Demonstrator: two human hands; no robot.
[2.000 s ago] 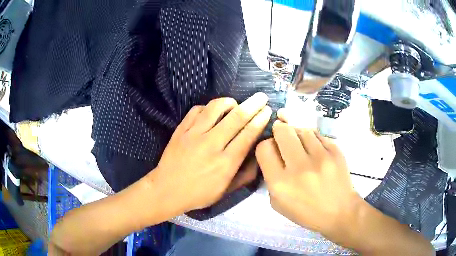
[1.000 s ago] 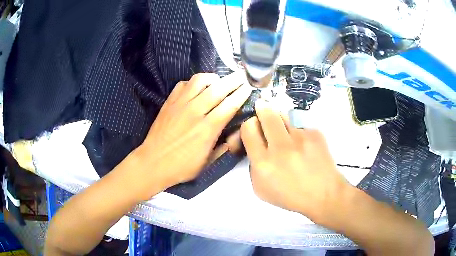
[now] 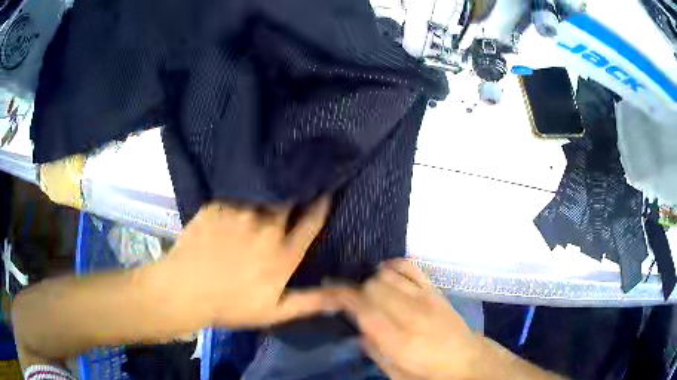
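Note:
A dark pinstriped garment panel (image 3: 371,185) spreads from the machine's needle area over the white table to its front edge. My left hand (image 3: 245,260) is blurred and grips the cloth near the front edge, some fingers hidden under a fold. My right hand (image 3: 408,315) is also blurred and pinches the cloth's lower end at the table's front edge, close to the left thumb. The presser foot area (image 3: 443,59) of the sewing machine (image 3: 601,56) is at the top, with the cloth reaching up to it.
A smartphone (image 3: 553,102) lies right of the needle. Black striped cut pieces (image 3: 600,200) with jagged ends lie at the far right. A grey-white round-grilled box (image 3: 21,41) stands far left. A blue crate (image 3: 100,364) is below the table (image 3: 512,286).
Both hands have moved from beside the needle down to the table's front edge, drawing the cloth toward me. The camera view has shifted, and more of the panel lies spread out.

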